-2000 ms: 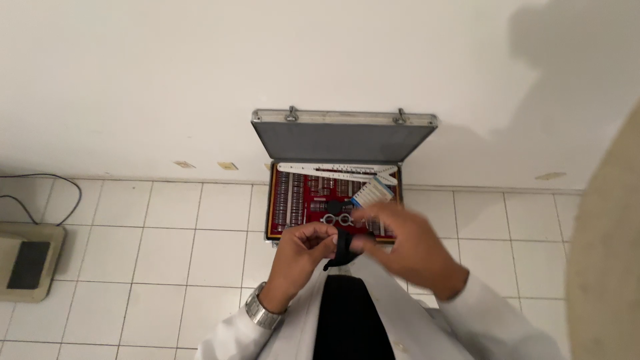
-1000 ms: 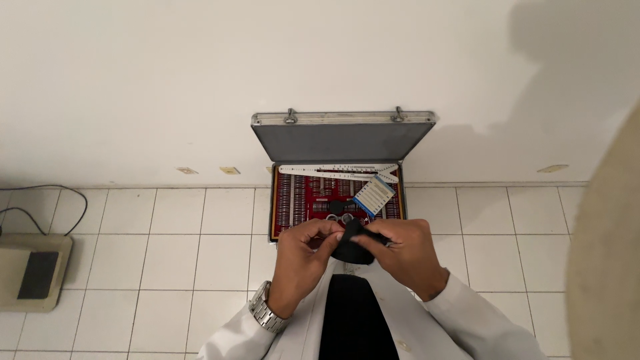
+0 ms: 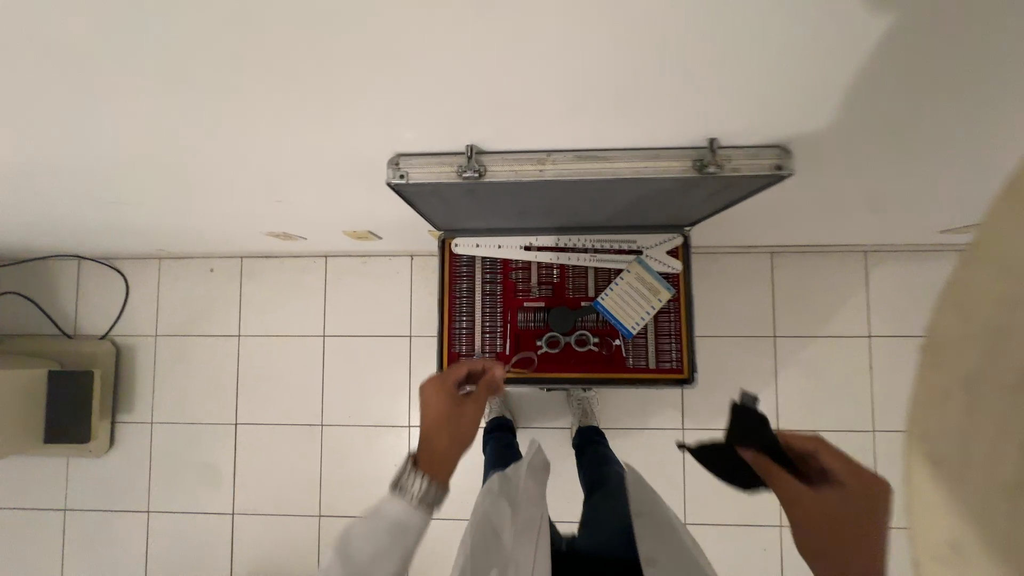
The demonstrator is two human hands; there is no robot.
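Note:
An optometrist's trial lens case (image 3: 691,304) lies with its lid up on the floor, rows of rimmed lenses in its red lining. My left hand (image 3: 460,404), with a metal watch at the wrist, pinches a thin ring-like item (image 3: 522,362), perhaps a trial lens, over the case's lower left edge. To the right of the case, my right hand (image 3: 832,488) holds a black cloth pouch (image 3: 740,448). A trial frame (image 3: 568,342), a black occluder (image 3: 562,319), a printed card (image 3: 634,297) and a white measuring rule (image 3: 560,246) rest in or on the case.
The gray-lined lid (image 3: 588,204) stands near the white wall (image 3: 240,120). A beige device (image 3: 80,400) with dark cables is on the tiled floor (image 3: 280,384) at left. My shoes (image 3: 584,406) are just below the case. A pale rounded surface (image 3: 972,400) fills the right edge.
My hands, together at the black pouch before, are now apart. The right has moved right with the pouch; the left is over the case edge with the thin ring-like item. The view has shifted.

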